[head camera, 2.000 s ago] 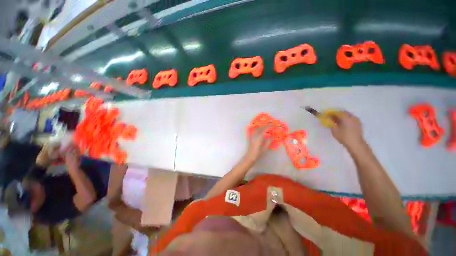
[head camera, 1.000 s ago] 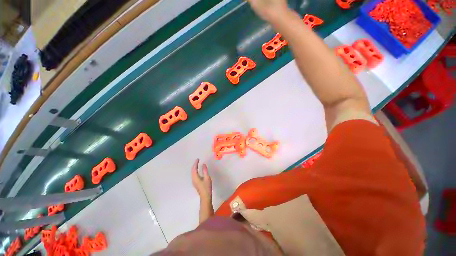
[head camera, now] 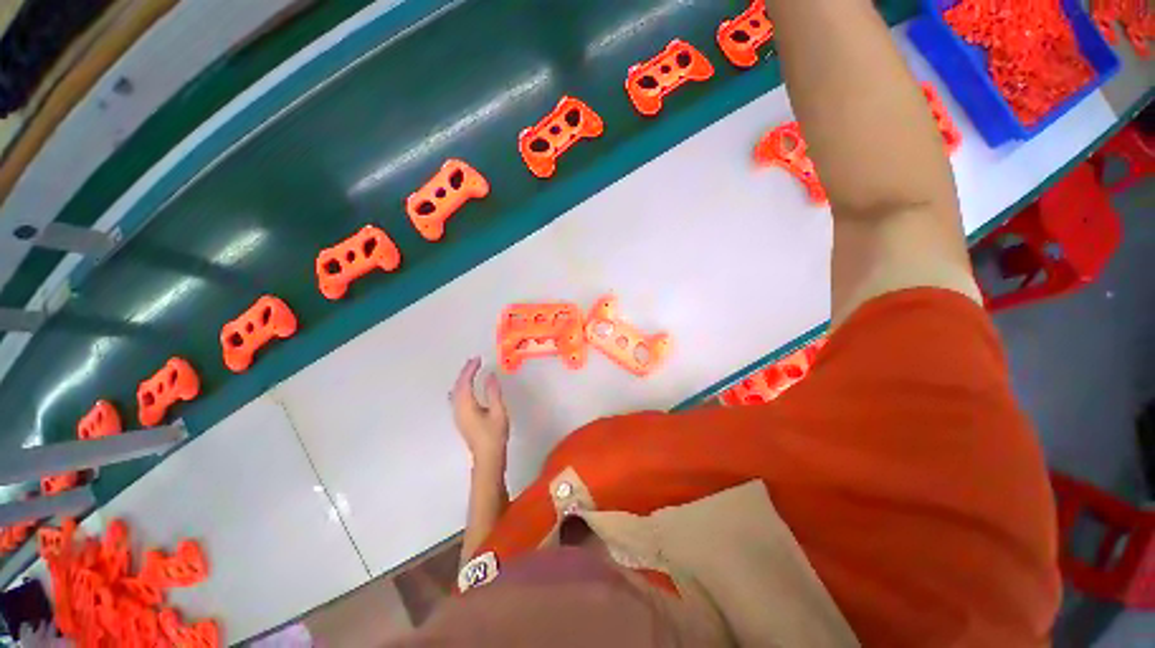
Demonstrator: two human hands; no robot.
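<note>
Orange controller shells (head camera: 541, 336) lie together on the white bench in front of me, with one tilted shell (head camera: 626, 344) touching them at the right. My left hand (head camera: 480, 408) is just left of these shells, empty, fingers apart, over the bench. My right arm reaches up past the conveyor belt's near edge, and my right hand is cut off by the top of the picture. Another shell (head camera: 793, 160) lies on the bench beside my right forearm, partly hidden by it.
The green conveyor belt (head camera: 304, 190) carries a spaced row of orange shells. A blue bin (head camera: 944, 57) with orange parts is at the upper right. A loose shell pile (head camera: 108, 595) lies at lower left. Red stools (head camera: 1070, 234) stand on the floor at right. Metal bars (head camera: 95, 453) cross the belt.
Since two seconds ago, my left hand has let go of the shells and my right arm has swung up and out of the picture. The view has turned; belt shells have shifted.
</note>
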